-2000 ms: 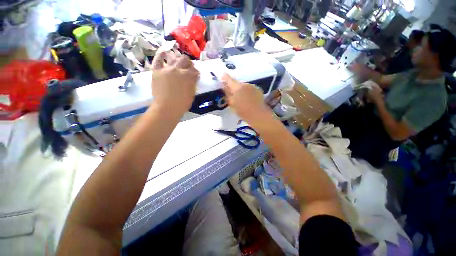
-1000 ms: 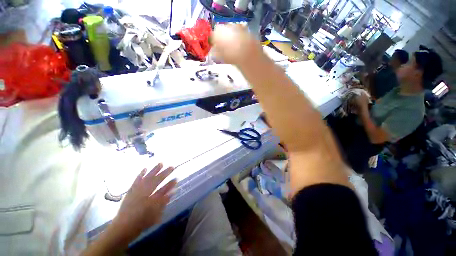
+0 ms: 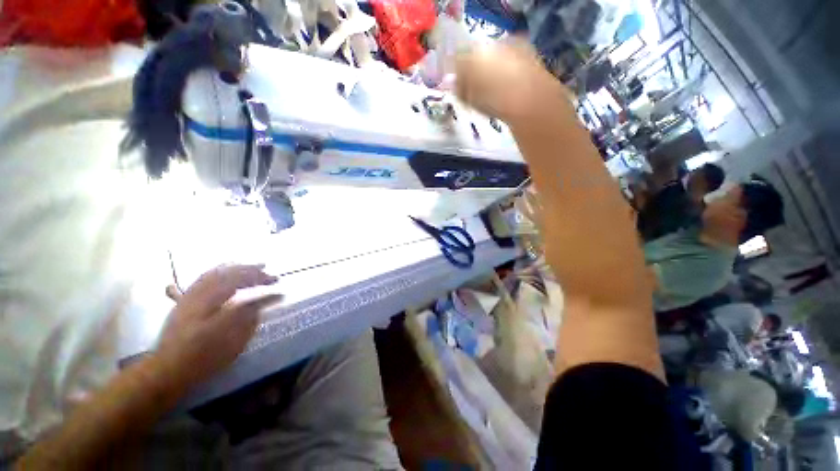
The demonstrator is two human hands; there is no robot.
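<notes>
The white sewing machine [image 3: 368,138] with a blue stripe and "JACK" lettering stands across the upper middle. My right hand [image 3: 488,78] is raised over the back of the machine head; it is blurred, and whether it holds something cannot be told. My left hand [image 3: 216,308] lies palm down with fingers spread at the front of the white machine bed [image 3: 345,225], left of the scissors, with nothing visible in it. The dark scissors [image 3: 451,241] with blue loop handles lie on the bed. A cream garment panel [image 3: 55,221] lies at the left, glaring white near the needle.
A dark tuft [image 3: 166,92] hangs at the machine's left end. Red plastic [image 3: 402,32] and cream scraps lie behind the machine. Offcuts [image 3: 488,354] fill a container right of my lap. A person in a green shirt [image 3: 683,267] sits at the right.
The view has tilted and shifted. My right hand remains raised behind the machine. My left hand, over the machine head two seconds ago, came down to the bed and now lies flatter near its front edge.
</notes>
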